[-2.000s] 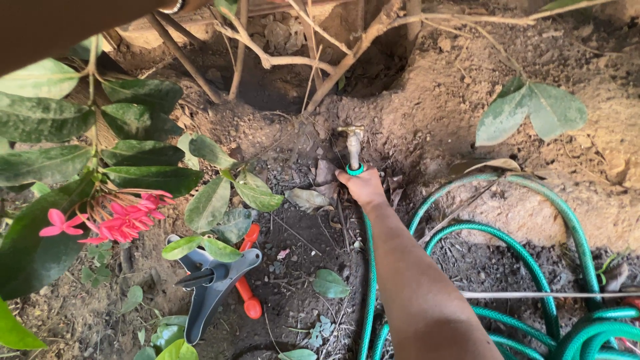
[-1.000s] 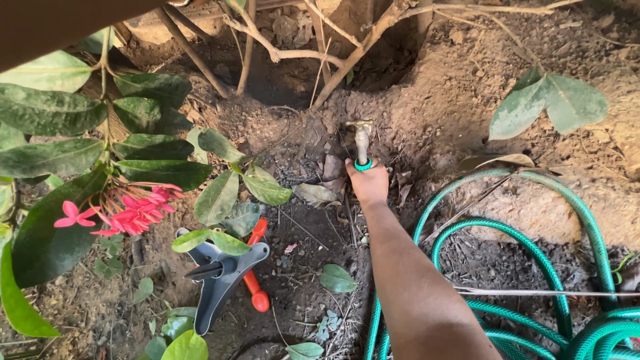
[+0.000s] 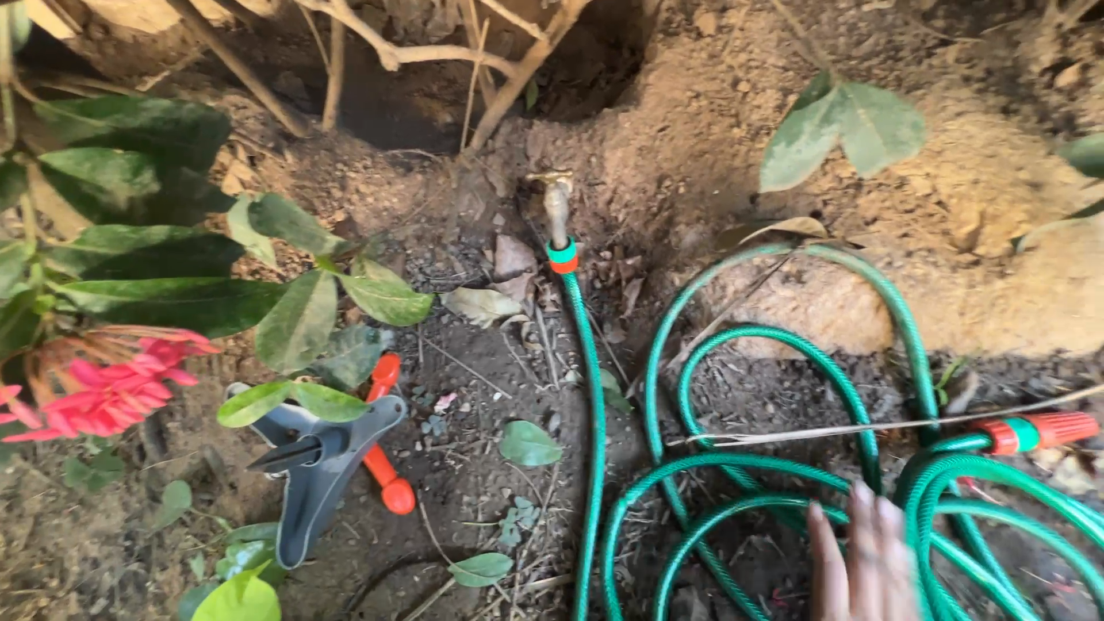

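Over the coils of a green garden hose (image 3: 591,414) at the lower right is my right hand (image 3: 862,561), fingers extended and slightly blurred, holding nothing that I can see. Whether it touches the hose is unclear. A green and orange hose connector (image 3: 562,257) sits on the spout of a metal tap (image 3: 557,203) low against the soil. On the coils' right side lies an orange and green hose nozzle (image 3: 1035,433). A grey plastic sprinkler base (image 3: 319,466) with a spike rests on the ground, beside an orange sprinkler arm (image 3: 379,466). My left hand is out of view.
Leafy stems with pink flowers (image 3: 103,388) reach in from the left. Bare branches (image 3: 509,86) stand behind the tap, by a dark hollow. A sloping earth bank (image 3: 992,233) rises at the right, and a thin dry stalk (image 3: 811,431) crosses the coils.
My right hand has let go of the connector at the tap and moved down and right to the hose coils. The connector stays on the spout. The view has shifted somewhat.
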